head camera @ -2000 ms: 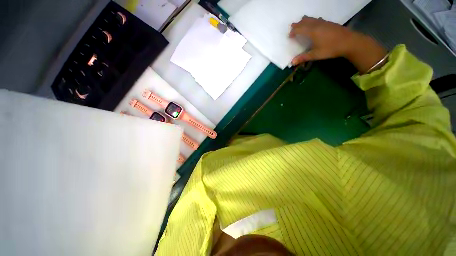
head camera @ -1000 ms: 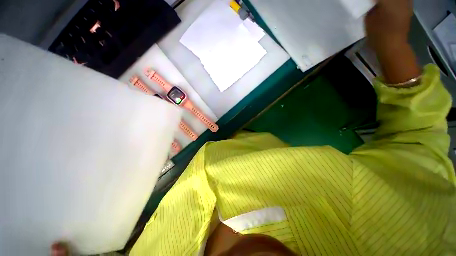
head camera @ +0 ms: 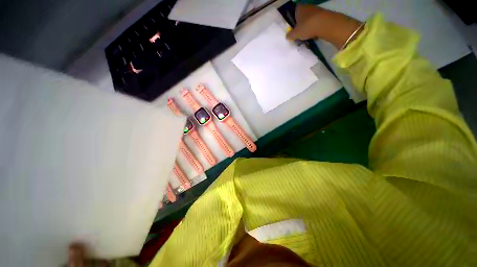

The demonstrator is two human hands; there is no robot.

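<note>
Several pink smartwatches [head camera: 202, 116] lie side by side on a white sheet. The nearest screens are lit with small green and red marks. A large white foam sheet [head camera: 89, 161] hides the left part of the row. A finger of my left hand [head camera: 77, 254] shows on the foam sheet's lower edge, gripping it; the rest is hidden or cut off. My right hand [head camera: 308, 23] is at the top, fingers down at a dark object and a yellow-handled tool [head camera: 289, 31]; whether it grips either cannot be told.
A black tray [head camera: 172, 57] with pink pieces in its slots stands behind the watches. A white sheet [head camera: 209, 11] overlaps its far end. Torn-edged white paper [head camera: 274, 68] lies right of the watches. More white sheets [head camera: 402, 31] lie at the upper right, beyond my right arm.
My right hand has moved from the white sheets at the right to the tool by the paper. More watches show beside the foam sheet. A white sheet now overlaps the tray.
</note>
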